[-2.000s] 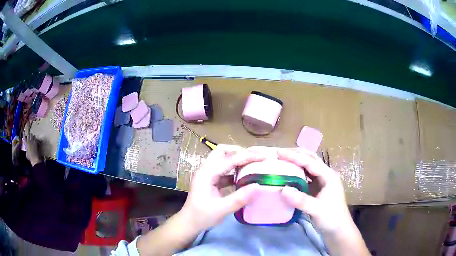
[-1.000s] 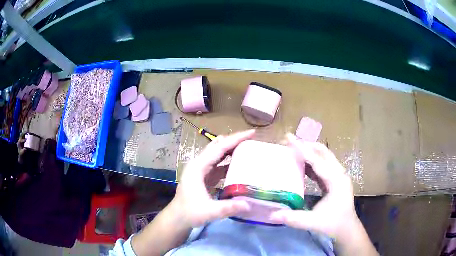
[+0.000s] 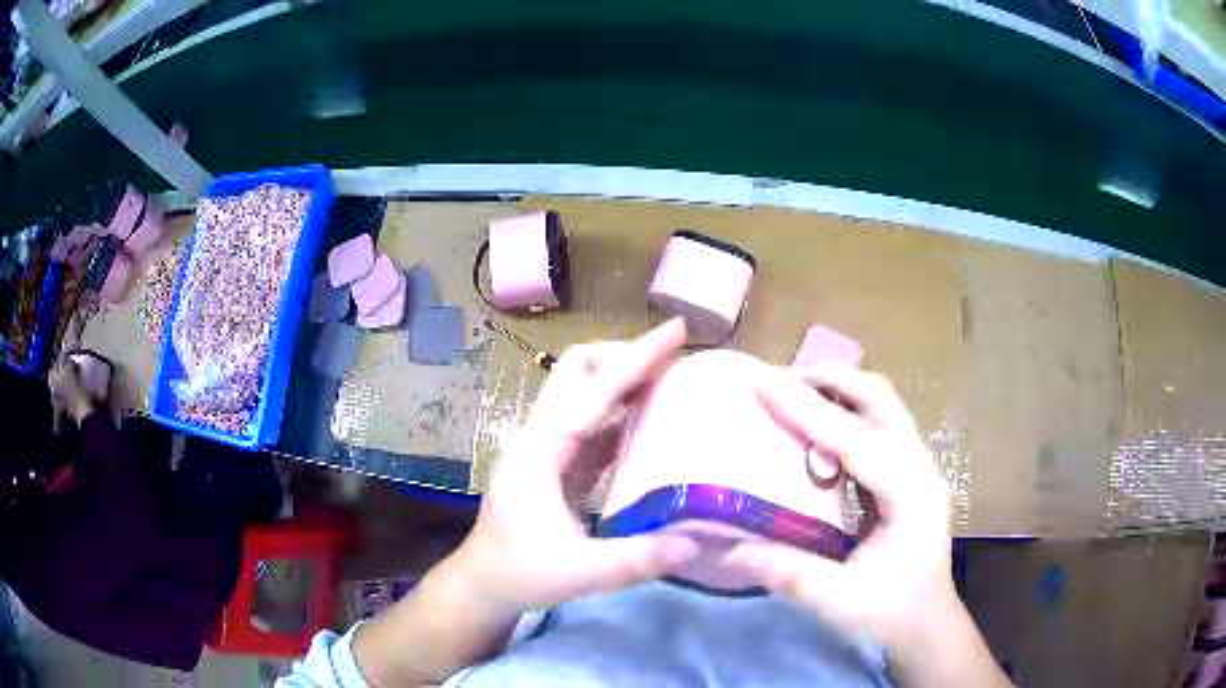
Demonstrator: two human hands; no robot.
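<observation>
A pink case body (image 3: pixel 726 430) is held low in front of me, its iridescent end frame (image 3: pixel 726 508) facing me and showing blue and purple. A pink cover panel (image 3: pixel 713 548) sits inside the frame, partly under my thumbs. My left hand (image 3: pixel 565 464) grips the case's left side. My right hand (image 3: pixel 874 497) grips its right side, fingers on top, next to a small dark loop (image 3: pixel 823 466). Both thumbs lie on the panel end. The case's underside is hidden.
Two pink cases (image 3: pixel 524 262) stand on the cardboard-covered bench (image 3: pixel 1035 403). A screwdriver (image 3: pixel 518 344) lies partly behind my left hand. A loose pink panel (image 3: pixel 827 347) is beyond my right hand. Pink and grey panels (image 3: pixel 434 335) and a blue tray (image 3: pixel 319 222) are left, beside another person's arm.
The case was first held with its panel end facing up; it has tipped so more of its pink side shows. The frame's visible colour went from green to red-green to blue-purple.
</observation>
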